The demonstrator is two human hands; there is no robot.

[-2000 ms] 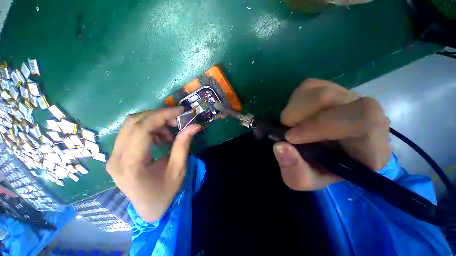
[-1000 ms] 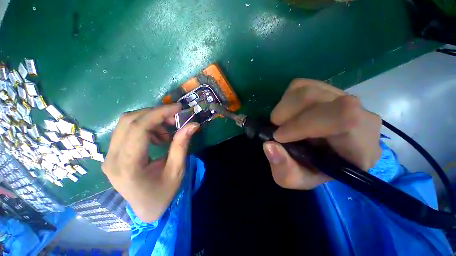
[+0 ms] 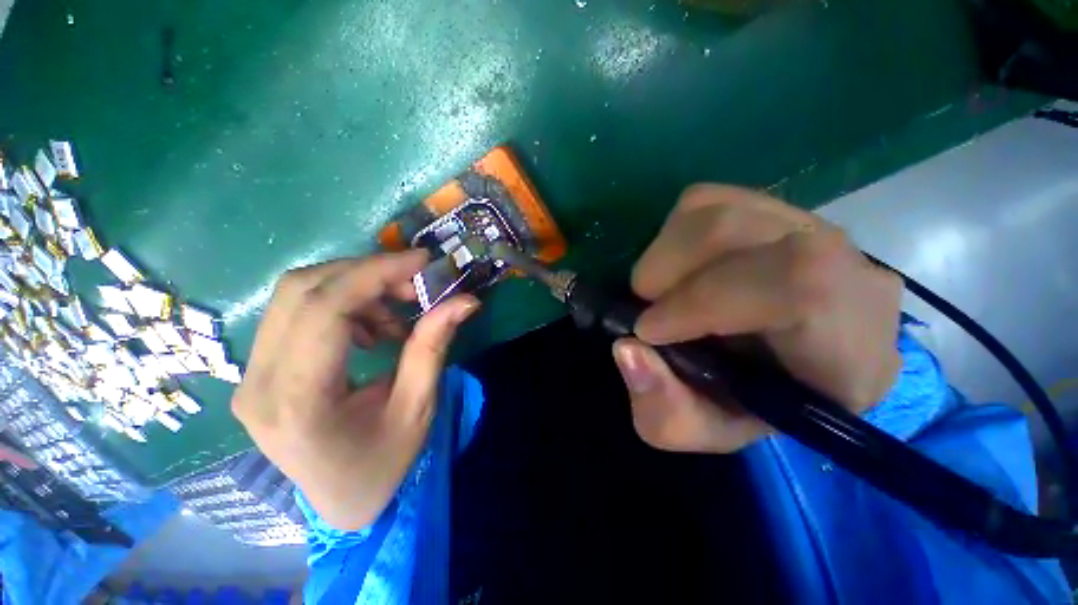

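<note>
The dark watch housing, with board parts showing, lies on the orange soldering fixture. My left hand pinches a battery between thumb and fingers at the housing's near left edge. The battery shows a dark face and a pale rim. My right hand grips the black soldering iron. Its metal tip points left and reaches over the housing's board. The exact contact point and any fine leads are too small to tell.
A pile of loose white batteries lies on the green mat at the left. Gridded trays are below the mat edge at lower left, near blue fabric. The iron's black cable curves at the right. Dark objects are at upper right.
My right hand and the iron have moved slightly left, with the tip still over the board. My left hand has shifted slightly left and still holds the battery.
</note>
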